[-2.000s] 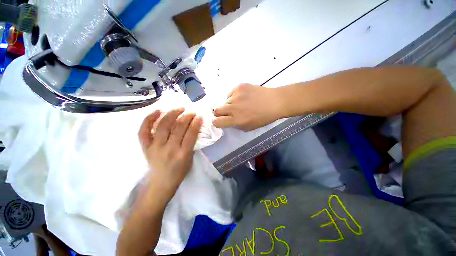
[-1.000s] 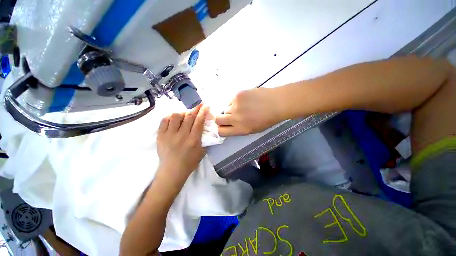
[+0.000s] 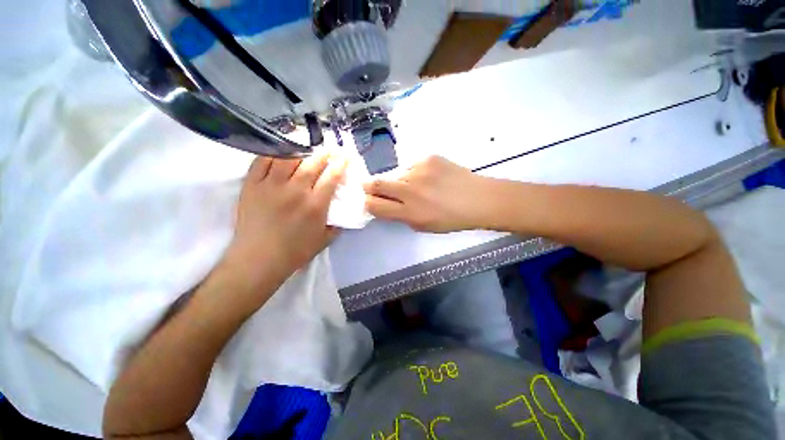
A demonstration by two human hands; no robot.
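Observation:
A large white garment (image 3: 112, 258) covers the left of the machine bed and hangs over the table's front edge. My left hand (image 3: 288, 202) lies flat on it, fingertips by the needle area. My right hand (image 3: 430, 196) pinches a narrow folded white edge (image 3: 349, 206) with thumb and fingertips, just in front of the grey attachment (image 3: 376, 148). The needle and presser foot are washed out by glare and cannot be made out.
The chrome curved guard (image 3: 185, 94) and ribbed tension dial (image 3: 355, 56) stand above my left hand. A grey ruled strip (image 3: 448, 268) runs along the white table's front edge. Blue cloth or bins (image 3: 284, 412) and white pieces (image 3: 602, 344) lie below it.
The view has turned and moved closer to the machine head. My left fingertips are now a little left of the grey attachment, flatter on the cloth. My right hand keeps its pinch.

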